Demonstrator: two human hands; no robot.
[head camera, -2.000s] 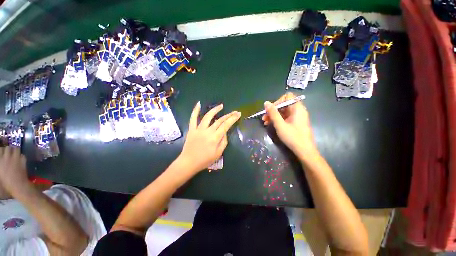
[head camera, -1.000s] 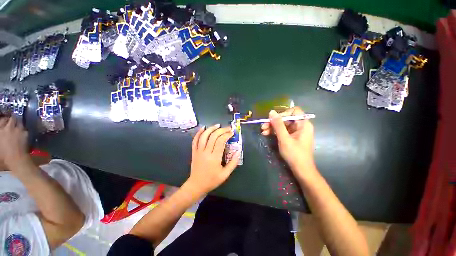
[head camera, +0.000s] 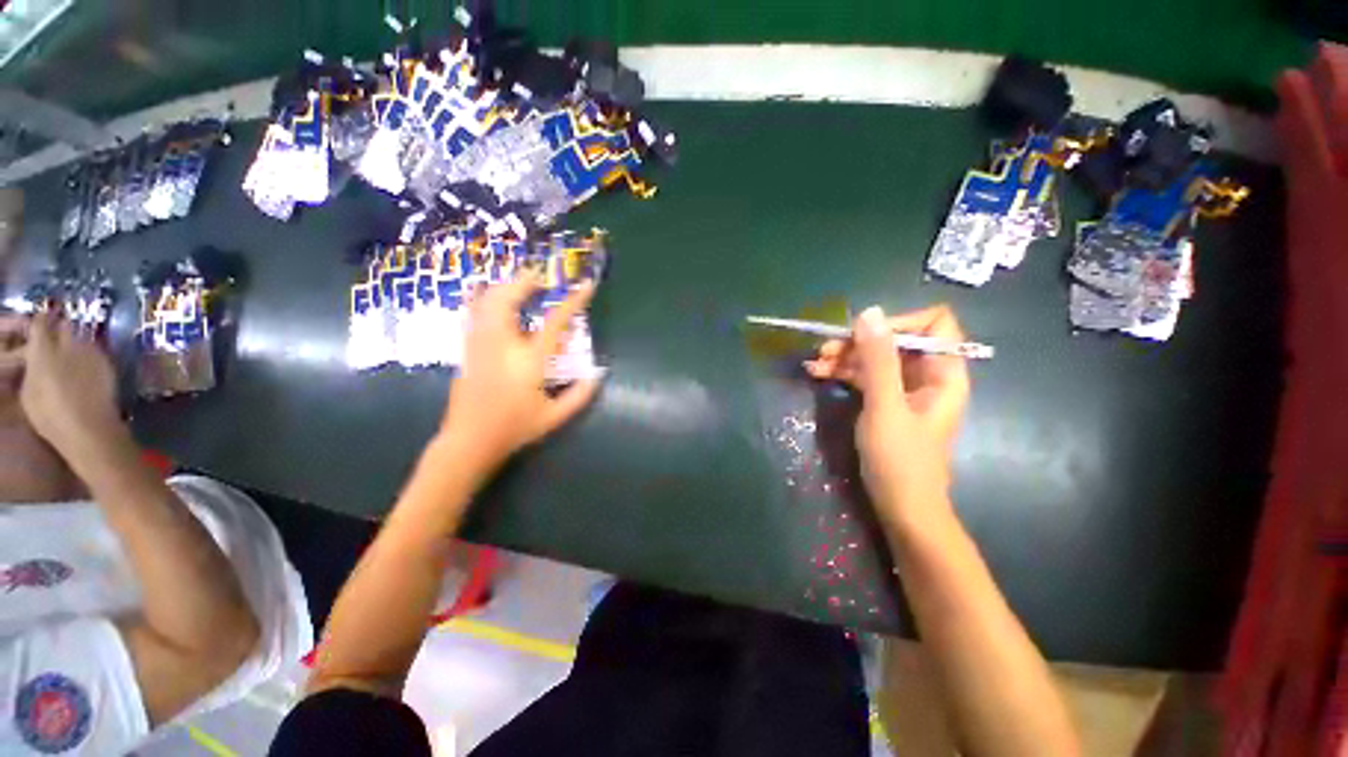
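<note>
My left hand (head camera: 506, 373) is over the right end of a fanned row of circuit boards (head camera: 407, 314), left of centre. Its fingers and thumb are spread around the end board, partly hiding it; whether they grip it cannot be told. My right hand (head camera: 905, 388) holds a slim white pointed stick (head camera: 946, 348), its tip pointing left above a yellow film square (head camera: 776, 343) on the dark green bench. Small red, pink and white specks (head camera: 835, 555) lie scattered below the film, left of my right forearm.
More board piles lie at the back left (head camera: 518, 155), far left (head camera: 175, 333) and right (head camera: 1135, 266). A pale edging strip (head camera: 798, 74) runs behind. A co-worker's arm (head camera: 141, 503) is at the left. A red-pink tray (head camera: 1294, 399) stands at the right edge.
My left hand has moved left and up, from the centre to the fanned row. The single board at the centre is gone from there. My right hand still holds the stick, slightly farther right.
</note>
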